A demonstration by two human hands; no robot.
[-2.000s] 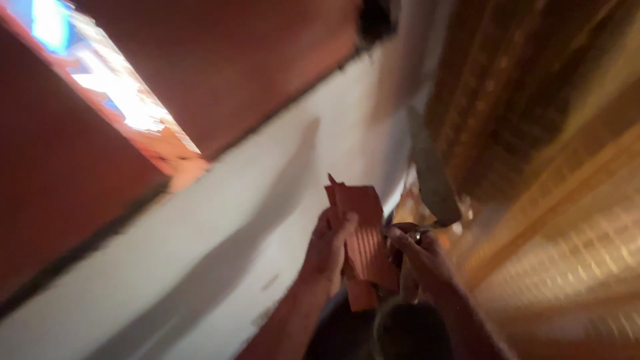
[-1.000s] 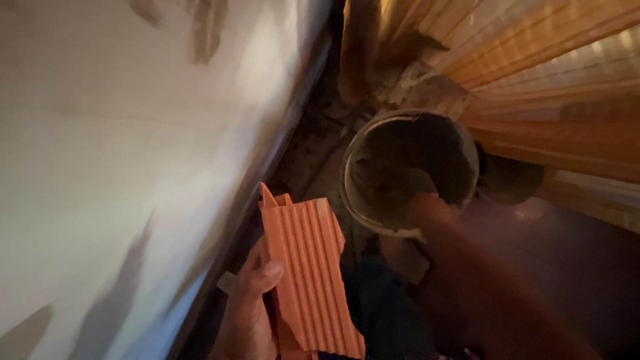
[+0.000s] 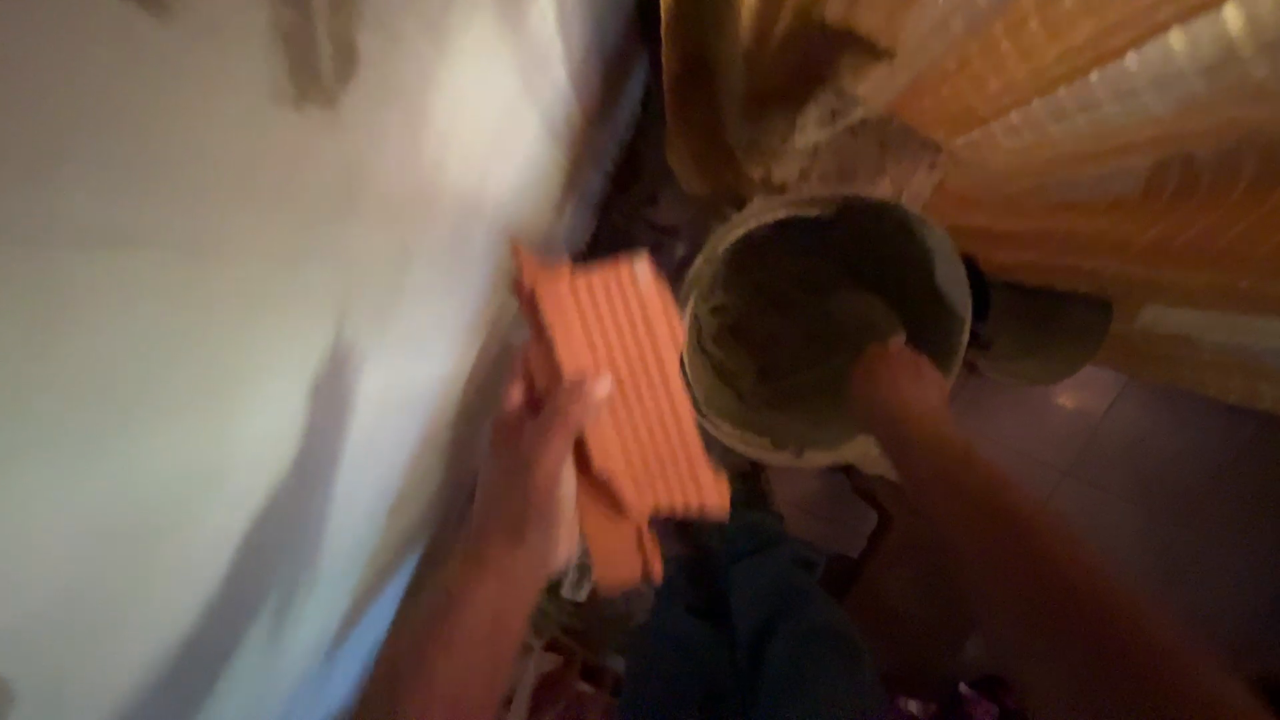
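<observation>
My left hand (image 3: 545,440) holds a broken piece of ribbed orange hollow clay brick (image 3: 640,390), its thumb over the grooved face. To the right of the brick stands a round bucket (image 3: 705,420) with a pale rim and dark grey-brown wet material (image 3: 780,330) inside, which looks like mortar. My right hand (image 3: 895,375) reaches down into the bucket. Its fingers and anything in them are hidden in the dark interior, and the picture is blurred there.
A pale wall (image 3: 200,300) with dark smears fills the left side. Orange-gold curtains (image 3: 1080,130) hang at the upper right. A dark container (image 3: 1045,330) stands right of the bucket, on a tiled floor (image 3: 1120,450). My trousered leg (image 3: 750,620) is below.
The view has swung down from the wall's upper part to the bucket. My right hand held a trowel beside the brick two seconds ago; now it is in the bucket. The brick stays in my left hand.
</observation>
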